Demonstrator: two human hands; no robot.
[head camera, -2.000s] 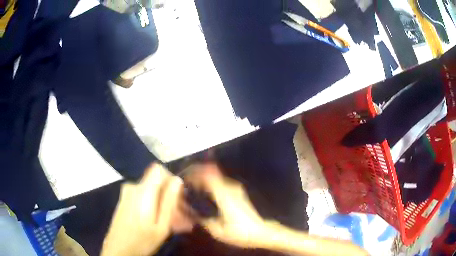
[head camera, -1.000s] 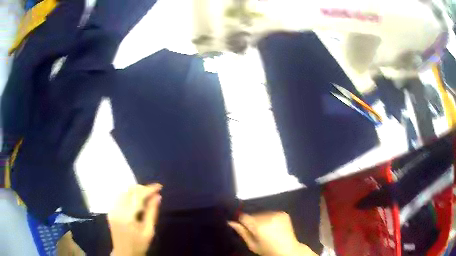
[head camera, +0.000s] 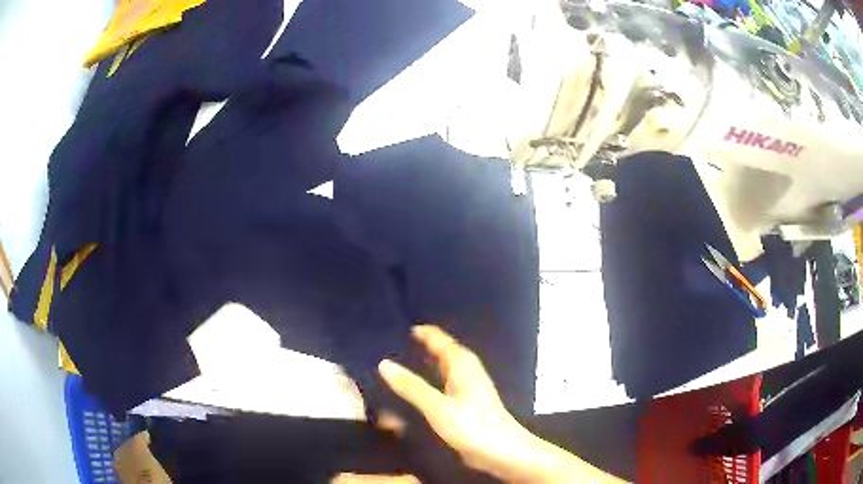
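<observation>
A dark navy cut panel (head camera: 464, 255) lies flat left of the needle area. A longer, folded dark cloth (head camera: 265, 227) lies partly over it and runs down to the table's front edge. My right hand (head camera: 459, 402) is over the lower end of this cloth, thumb and forefinger apart. My left hand (head camera: 374, 478) is cut off by the bottom edge; only a small part shows, and its fingers and any hold are hidden. The thread snips (head camera: 735, 279) lie on another dark panel (head camera: 662, 284) at the right.
The white sewing machine head (head camera: 738, 123) stands at the upper right, with its presser foot area above the table (head camera: 572, 321). A red basket (head camera: 700, 430) is at the lower right, a blue basket (head camera: 95, 425) at the lower left. Yellow cloth (head camera: 142, 24) shows upper left.
The view has shifted to show more of the machine. The folded dark cloth now overlaps the flat panel. My right hand has risen onto it; my left hand has dropped mostly out of view.
</observation>
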